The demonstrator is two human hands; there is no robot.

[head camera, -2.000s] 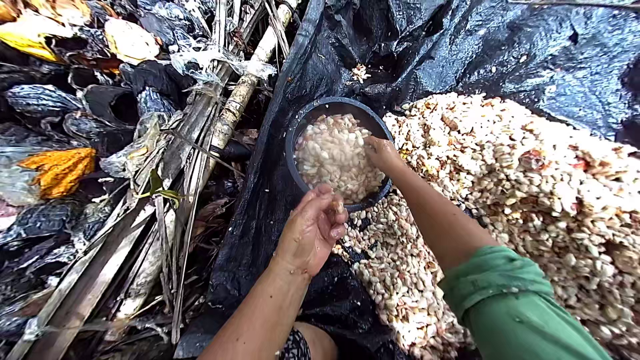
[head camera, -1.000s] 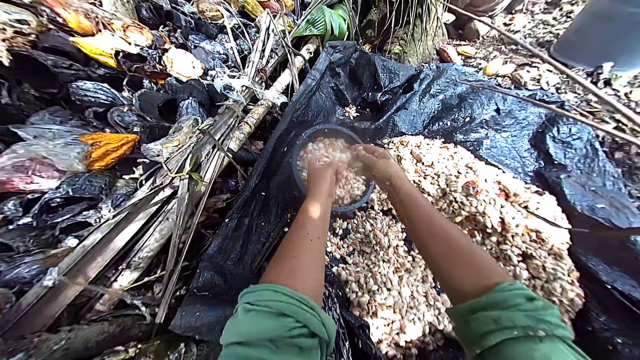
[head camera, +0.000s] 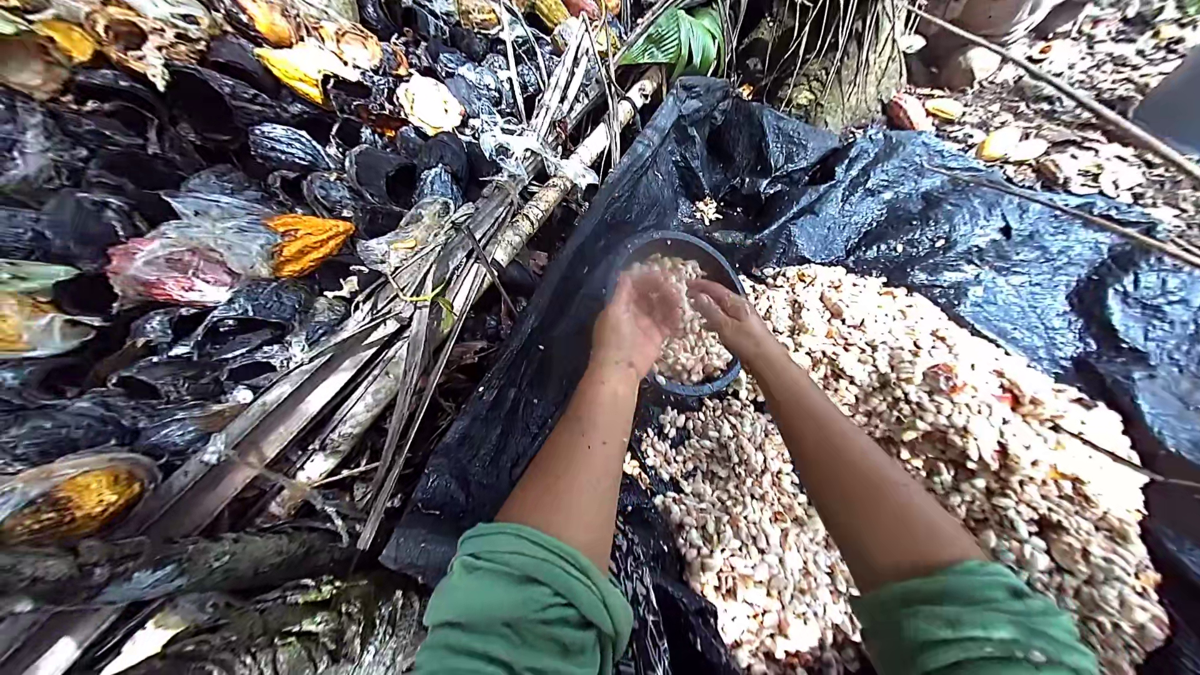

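Observation:
A dark round tub (head camera: 717, 382) full of wet, pale cacao beans (head camera: 692, 352) stands on a black plastic sheet (head camera: 553, 375). Over the left part of the beans is my left hand (head camera: 642, 319), palm partly turned up and fingers blurred; whether beans lie in it I cannot tell. My right hand (head camera: 731, 314) is at the tub's right side, fingers pointing toward the left hand and apart from it. A large heap of cacao beans (head camera: 919, 412) lies on the sheet, right of the tub and below it.
Dry palm stalks and sticks (head camera: 403, 347) run along the sheet's left edge. Beyond them lie blackened cacao husks (head camera: 291, 145), an orange husk piece (head camera: 307, 244) and clear plastic bags. A tree trunk (head camera: 848, 80) rises behind the sheet. A thin branch (head camera: 1059, 89) crosses the upper right.
My hands were close together over the tub a second ago and are now apart, the left one with its palm more visible. The view has shifted since the oldest frame.

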